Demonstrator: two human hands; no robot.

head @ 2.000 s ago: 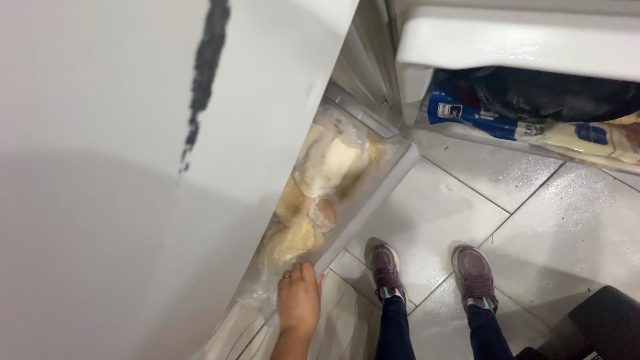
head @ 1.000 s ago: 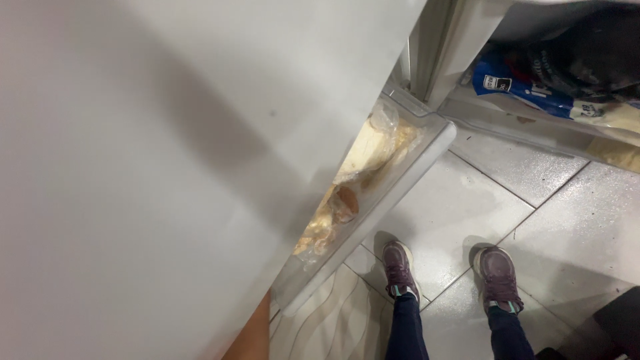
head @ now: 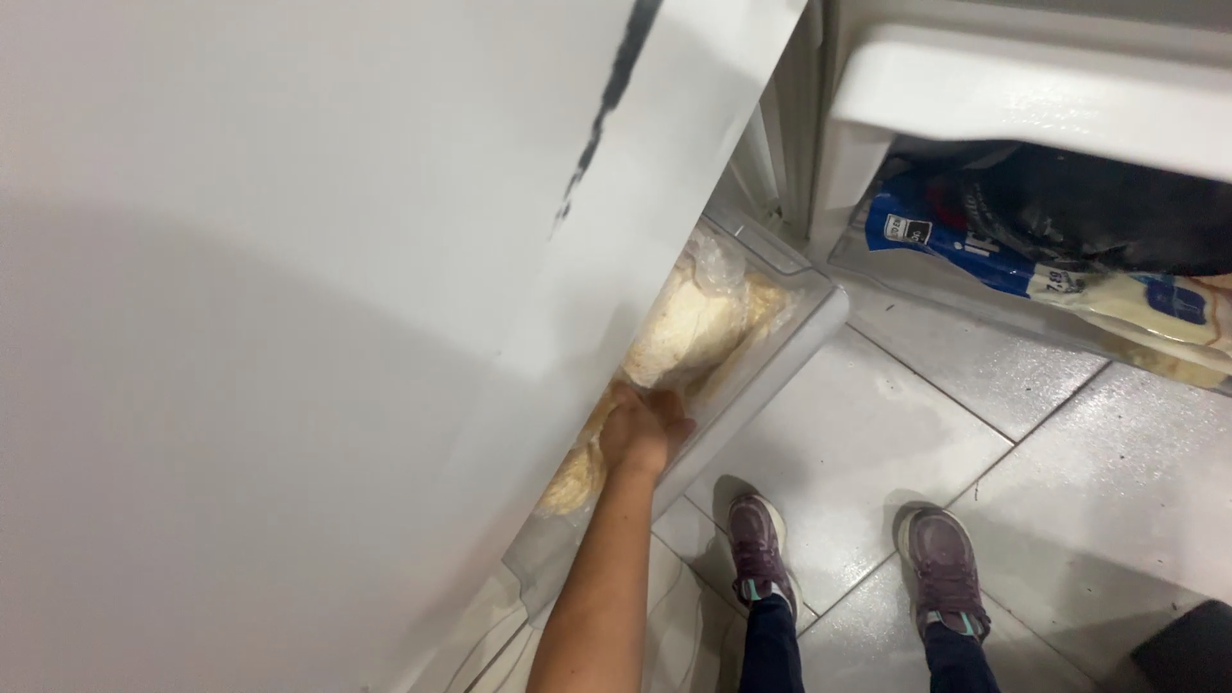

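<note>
My left hand [head: 643,428] reaches into a clear plastic bin [head: 760,371] beside the edge of a large white panel, seemingly a refrigerator door. Its fingers are bent down among the bagged foods, at the lower end of a pale food in clear wrap [head: 688,327]. Whether they hold something is hidden. More yellowish bagged food [head: 573,481] lies below and left of the hand, partly behind the panel. My right hand is out of view.
The white panel [head: 318,366] with a dark streak fills the left. At upper right, a white-fronted compartment [head: 1020,87] holds a blue printed bag [head: 962,245] and a dark bag [head: 1078,207]. Two purple shoes [head: 941,568] stand on grey floor tiles. A dark object lies at lower right.
My left hand was at the bin's lower end two seconds ago, then mostly hidden behind the panel. It is now inside the bin, over the spot among the bags where a brownish item showed.
</note>
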